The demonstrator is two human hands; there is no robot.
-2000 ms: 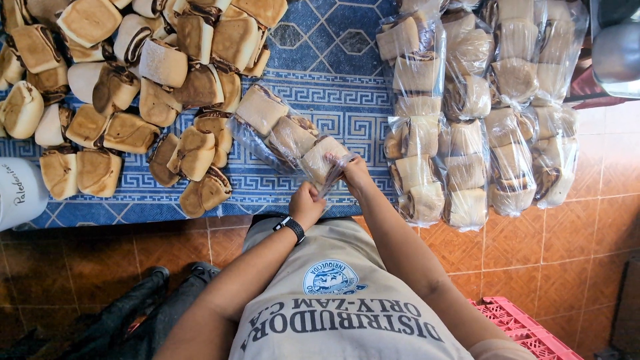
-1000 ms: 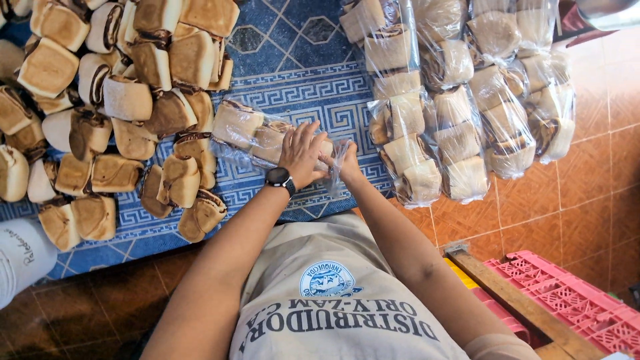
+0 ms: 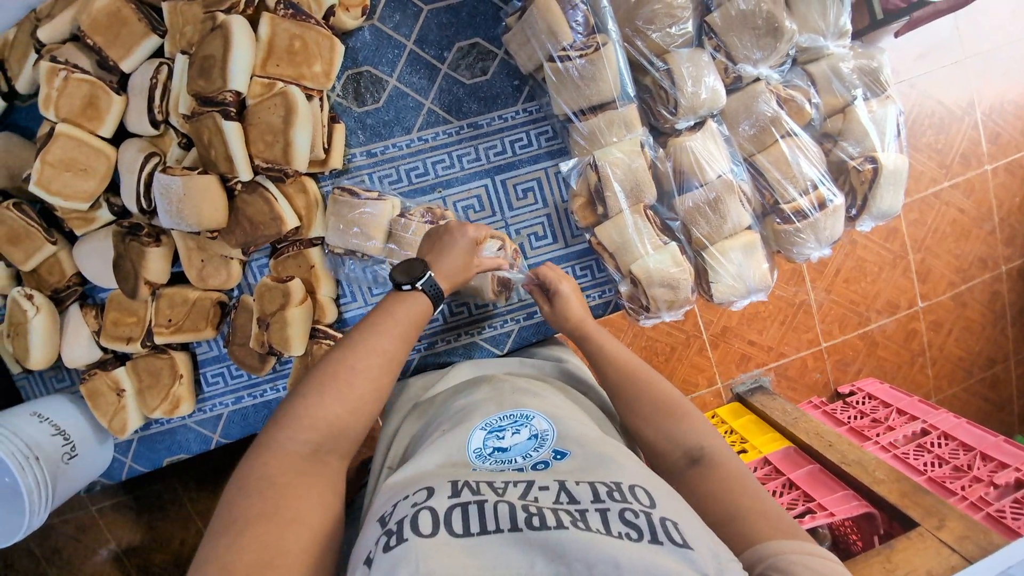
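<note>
A clear plastic bag of bread rolls [image 3: 362, 221] lies on the blue patterned tablecloth [image 3: 448, 136] in front of me. My left hand [image 3: 462, 254], with a black watch on its wrist, rests over the rolls near the bag's right end, fingers bent around it. My right hand [image 3: 556, 296] pinches the gathered plastic at that end between thumb and fingertips. Left of the bag is a large pile of loose filled rolls [image 3: 276, 124]. On the right, several filled bags of rolls [image 3: 708, 196] lie side by side along the table.
A white plastic bucket [image 3: 48, 464] bearing writing stands at the table's lower left corner. Pink plastic crates [image 3: 928, 448], a yellow crate [image 3: 744, 428] and a wooden beam [image 3: 856, 472] are at the lower right, by the orange tiled floor [image 3: 872, 304].
My left hand, at the bag's end beside my right hand two seconds ago, has moved onto the rolls. My right hand remains at the plastic end. The view has shifted toward the crates.
</note>
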